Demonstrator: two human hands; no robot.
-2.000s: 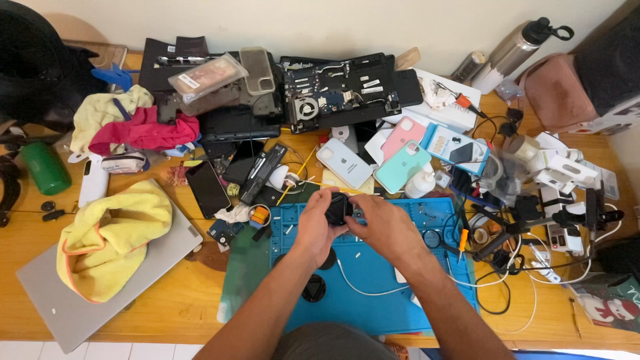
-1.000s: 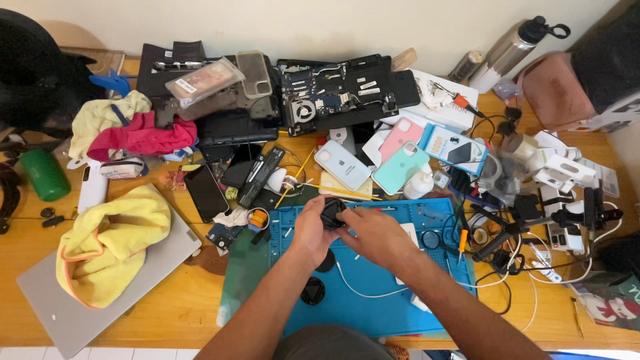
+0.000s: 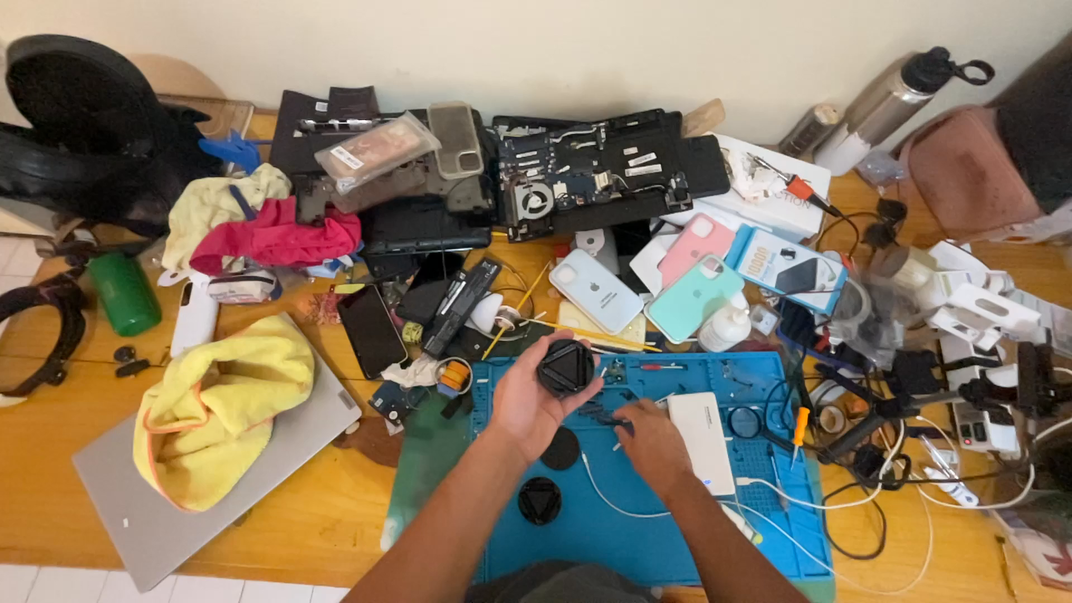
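My left hand (image 3: pixel 529 402) holds a round black part (image 3: pixel 566 367) with a triangular recess, its face turned up, above the blue silicone repair mat (image 3: pixel 620 544). My right hand (image 3: pixel 651 444) is lower and to the right, its fingertips at small dark items (image 3: pixel 601 412) in the mat's upper tray; whether they grip one cannot be told. A similar round black part (image 3: pixel 539 501) lies on the mat, with a flat black disc (image 3: pixel 560 449) above it. Right of my right hand, a white box-shaped device (image 3: pixel 700 442) has a white cable plugged in nearby.
A screwdriver with an orange handle (image 3: pixel 801 427) and tangled cables lie at the right. Phone cases (image 3: pixel 596 291), a white bottle (image 3: pixel 725 325) and an opened laptop chassis (image 3: pixel 586 172) stand behind the mat. At the left, a yellow cloth (image 3: pixel 222 402) covers part of a grey laptop (image 3: pixel 109 494).
My right hand has left the round black part and moved down and right to the mat's tray. My left hand still holds the part, now with its triangular face in view.
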